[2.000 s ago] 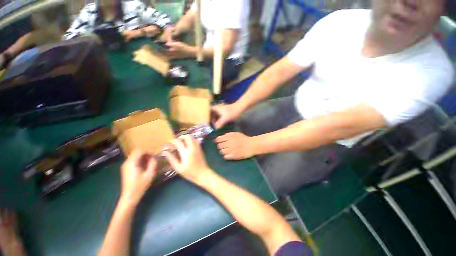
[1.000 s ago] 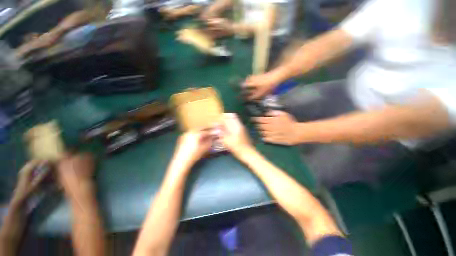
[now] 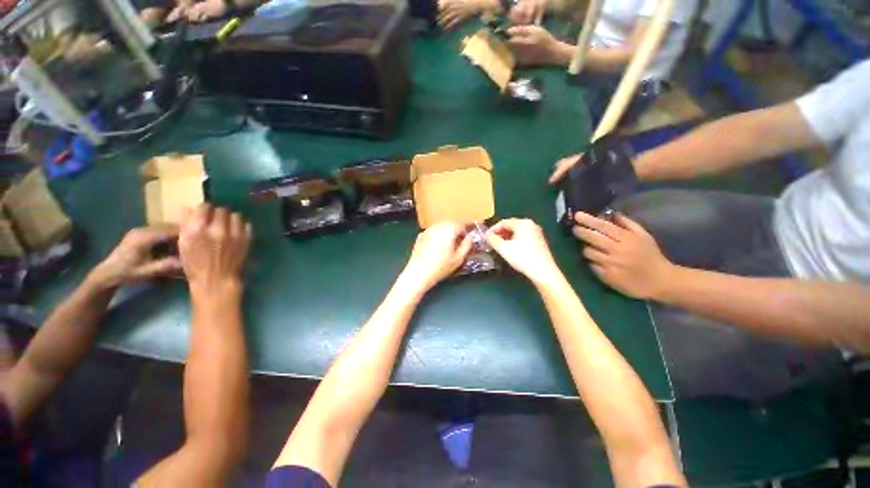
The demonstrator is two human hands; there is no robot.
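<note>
An open mailer-style carton stands in front of me, its tan lid [image 3: 454, 189] upright behind its tray. My left hand [image 3: 440, 252] is at the left of the tray and my right hand [image 3: 520, 247] at the right. Their fingertips pinch a small shiny clear plastic bag [image 3: 478, 235] between them, above the tray. More crinkled plastic shows in the tray below. The bag's contents are too small to tell.
Two open black boxes [image 3: 316, 212] lie to the left. Another person's hands work at an open carton [image 3: 176, 188] further left. A person at right holds a closed black box [image 3: 596, 183]. A large dark brown unit [image 3: 310, 71] stands behind. Pale poles [image 3: 631, 71] rise at back right.
The view has swung left and is sharper. Both my hands remain at the open carton with plastic at the fingertips. The person at right now holds a closed black box raised off the bench.
</note>
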